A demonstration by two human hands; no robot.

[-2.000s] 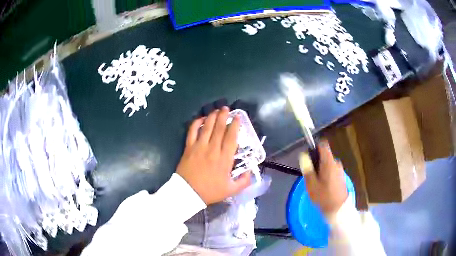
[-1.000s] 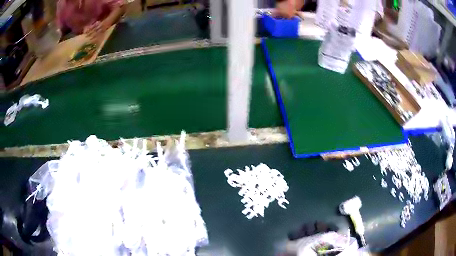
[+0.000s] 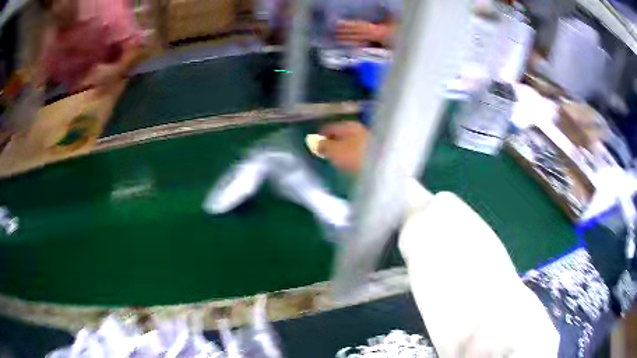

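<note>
My right hand (image 3: 343,148) reaches over the green conveyor belt, partly behind the grey post. It is blurred, with a small cream piece (image 3: 315,145) at its fingertips; I cannot tell whether that is held or worn. Just below and left of the hand, a blurred white bagged item (image 3: 279,171) is over the belt (image 3: 160,245). Contact between hand and item cannot be made out. My left hand is not in view.
A grey post (image 3: 398,133) rises at the belt's near edge. Bagged cords (image 3: 167,342) and white clips (image 3: 387,346) lie at the bottom. More clips (image 3: 573,287) and a parts tray (image 3: 552,171) are right. People sit across the belt.
The view has swung up and left. My right arm has come in from the lower right and stretches over the belt. The white bagged item now shows there. The mallet and housing have left the view.
</note>
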